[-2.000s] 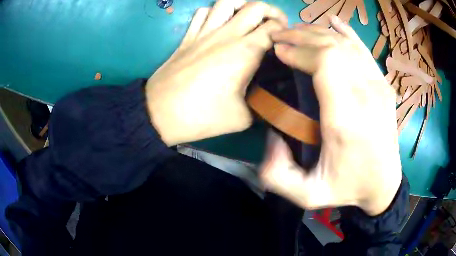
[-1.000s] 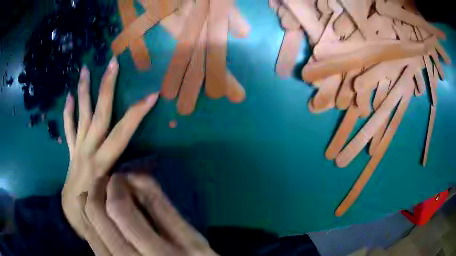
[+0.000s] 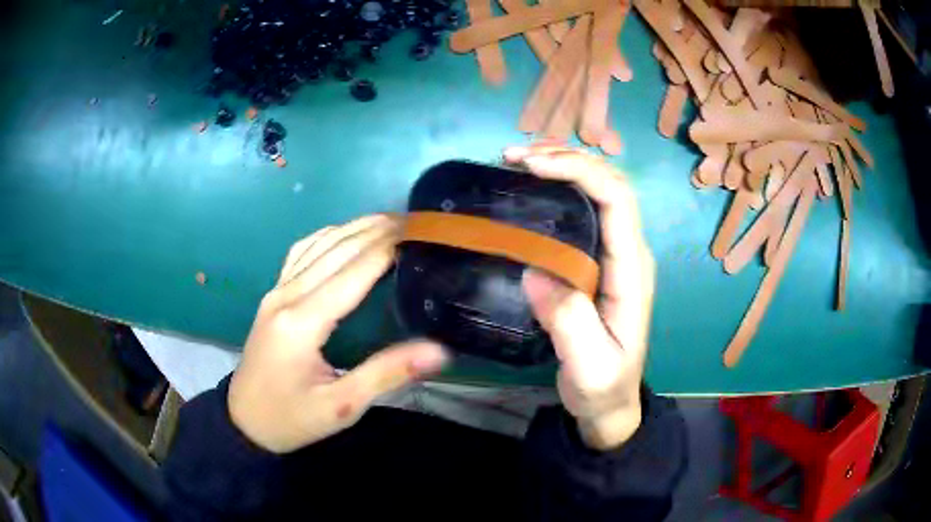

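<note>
A black rounded speaker housing (image 3: 475,291) is held above the green table's near edge. A brown carrying strap (image 3: 500,241) curves across its face from side to side. My right hand (image 3: 602,296) grips the housing's right side, thumb on the face near the strap's right end and fingers around the far right edge. My left hand (image 3: 327,336) is at the left side, fingertips at the strap's left end and thumb apart near the lower left corner. The left fingertips are partly hidden behind the housing.
A dark heap of black strap buttons (image 3: 296,51) lies at the far left of the green table (image 3: 123,194). Loose straps (image 3: 572,82) and a larger strap pile (image 3: 766,133) lie far right. Small brown waste dots are scattered leftward. A red stool (image 3: 806,449) stands below right.
One second ago my left hand was spread near the button heap. Now both hands are at the housing, which shows clearly with the strap across it. The camera view has also shifted.
</note>
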